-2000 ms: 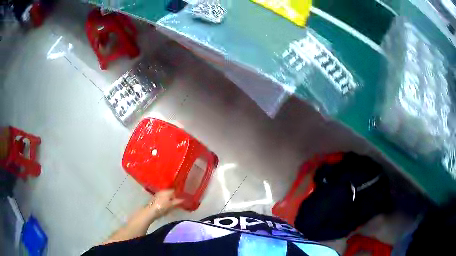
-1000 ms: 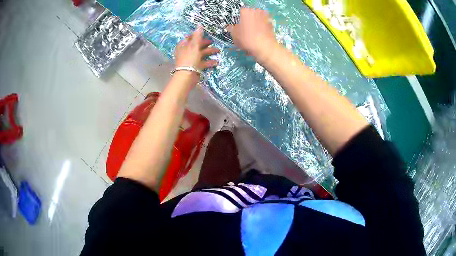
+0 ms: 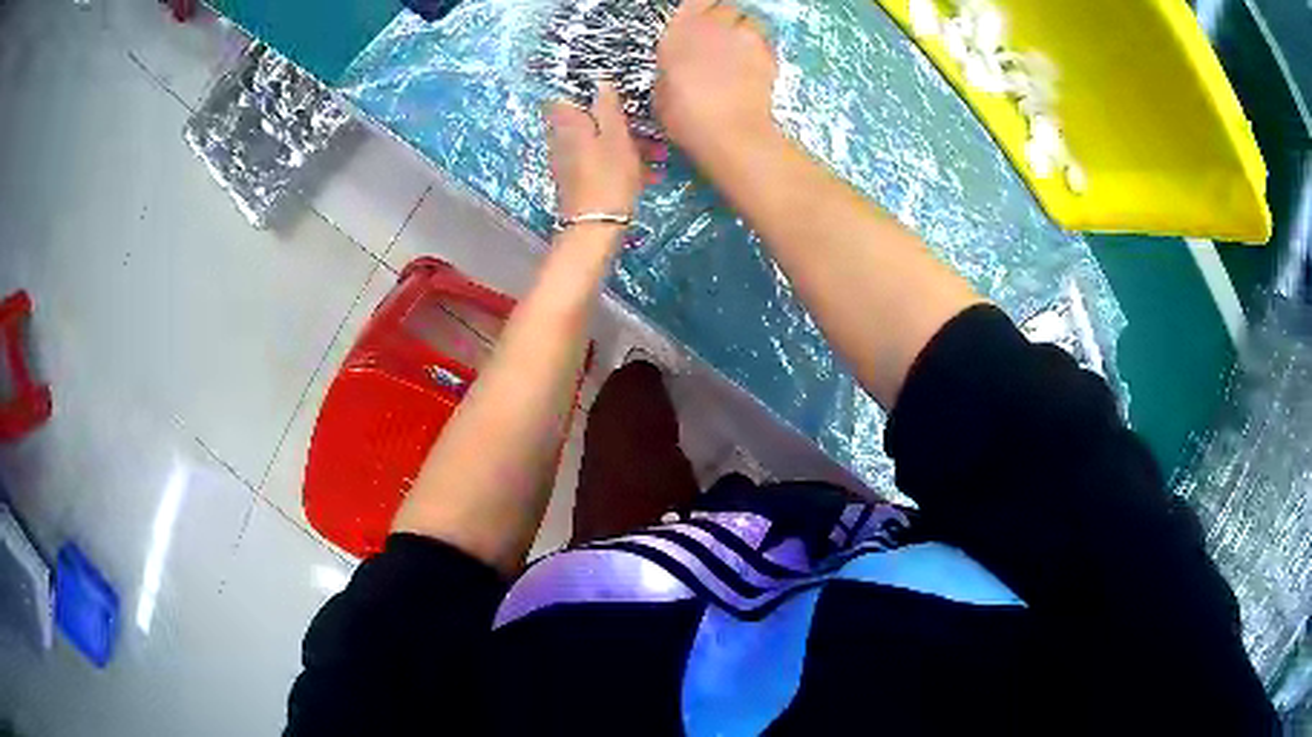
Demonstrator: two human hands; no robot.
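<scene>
A heap of thin dark silver metal shafts (image 3: 597, 43) lies on clear plastic sheeting (image 3: 720, 274) at the top middle of the view. My left hand (image 3: 597, 156) is at the heap's near edge, fingers pointing into it; whether it grips any shafts cannot be told. My right hand (image 3: 715, 84) is at the heap's right side with its fingers curled; its fingertips are hidden and I cannot tell if it holds shafts.
A yellow bin (image 3: 1151, 130) with small white pieces (image 3: 993, 72) stands at the upper right on the green table (image 3: 1173, 324). A red stool (image 3: 377, 432) is at my left. A clear tray (image 3: 266, 133) and a blue item (image 3: 87, 602) are on the tiled floor.
I have come from beside the stool to the table. Since one second ago my left hand has moved right, closer to my right hand, and its spread fingers have drawn together.
</scene>
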